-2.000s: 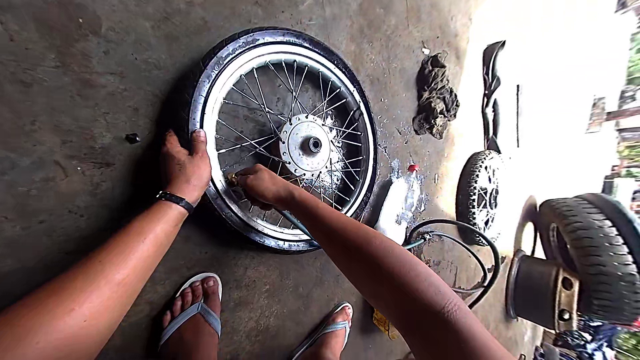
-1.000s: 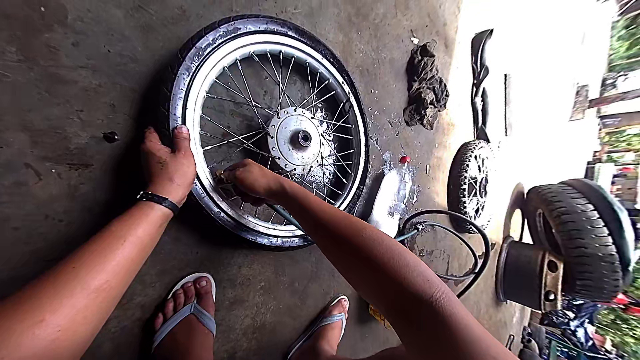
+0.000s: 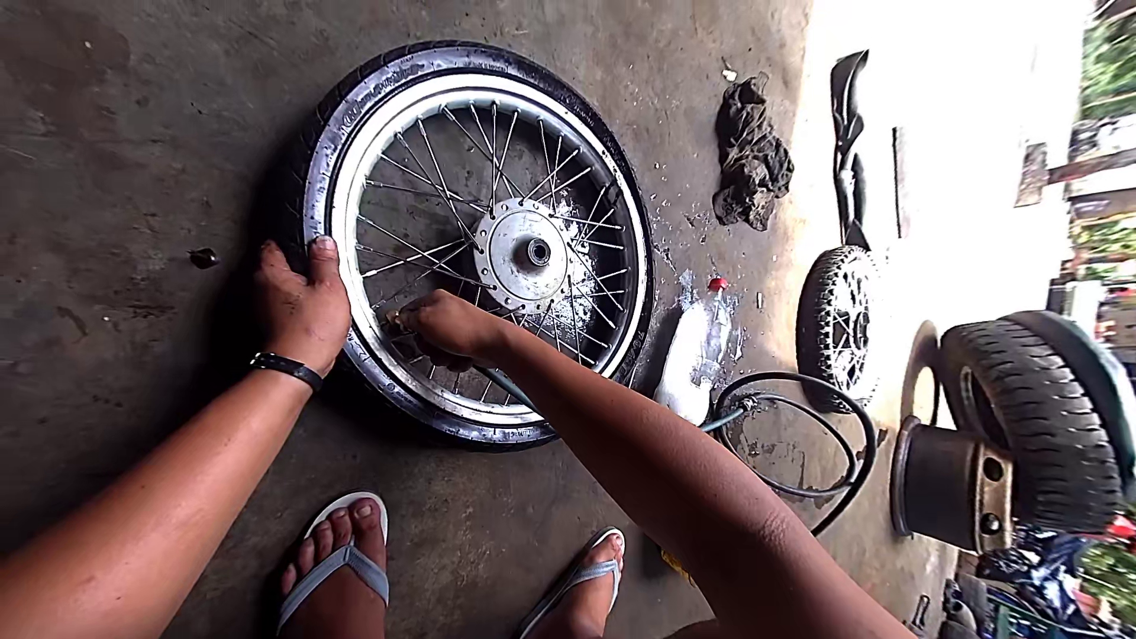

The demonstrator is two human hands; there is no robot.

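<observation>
A spoked motorcycle wheel with a black tyre (image 3: 324, 177) and silver rim (image 3: 355, 169) lies on the concrete floor. At the tyre's left side, my left hand (image 3: 306, 306) grips the sidewall, its thumb on top and its fingers around the tread. My right hand (image 3: 448, 328) is closed over the brass-coloured end (image 3: 393, 321) of an air hose (image 3: 508, 388), at the inner edge of the rim. The valve itself is hidden by the fingers. The hub (image 3: 524, 253) faces up, with white powder on the floor under the spokes.
A plastic bottle of white powder (image 3: 697, 355) with a red cap lies right of the wheel, beside coiled hose (image 3: 861, 479). Further right are a dark rag (image 3: 753, 155), a smaller spoked wheel (image 3: 839, 328), a steel rim (image 3: 950, 488) and a large tyre (image 3: 1034, 417). My sandalled feet are below.
Both hands keep the same hold on the tyre and the hose end. The wheel has not plainly moved on the floor; the view has shifted slightly.
</observation>
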